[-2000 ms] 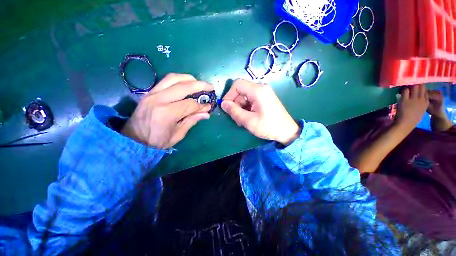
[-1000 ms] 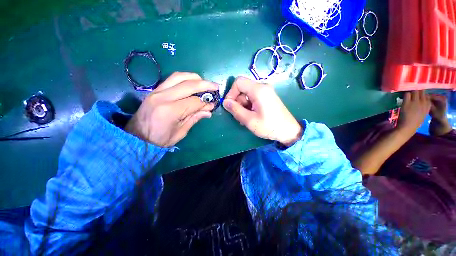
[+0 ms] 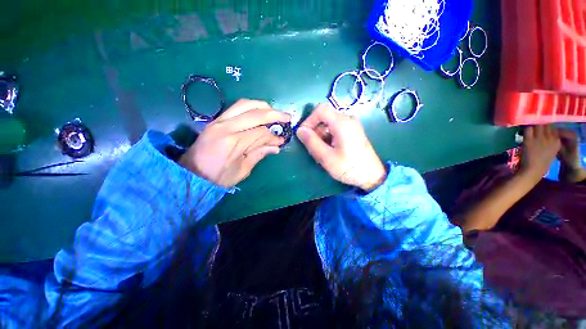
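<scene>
My left hand (image 3: 234,142) holds a small dark round body (image 3: 279,131) with a pale round centre between thumb and fingers. My right hand (image 3: 339,144) pinches something with a small blue tip (image 3: 295,130) against the right edge of that body; most of it is hidden by my fingers. A dark open ring (image 3: 202,98) lies just beyond my left hand. Another dark round body (image 3: 76,138) lies at the left. A dark ring (image 3: 404,106) and several silver and white rings (image 3: 347,90) lie beyond my right hand.
A blue box (image 3: 457,32) of white rings stands at the back right. Red trays (image 3: 536,106) stand at the far right, with a neighbour's hands (image 3: 540,148) below them. Tweezers (image 3: 54,172), a cut-off round part (image 3: 8,93) and a blurred green object (image 3: 11,135) are at the left.
The whole view has shifted, so the bench things appear further right and slightly lower, and more shows at the left edge. Both hands keep nearly the same hold on the dark body and blue-tipped thing.
</scene>
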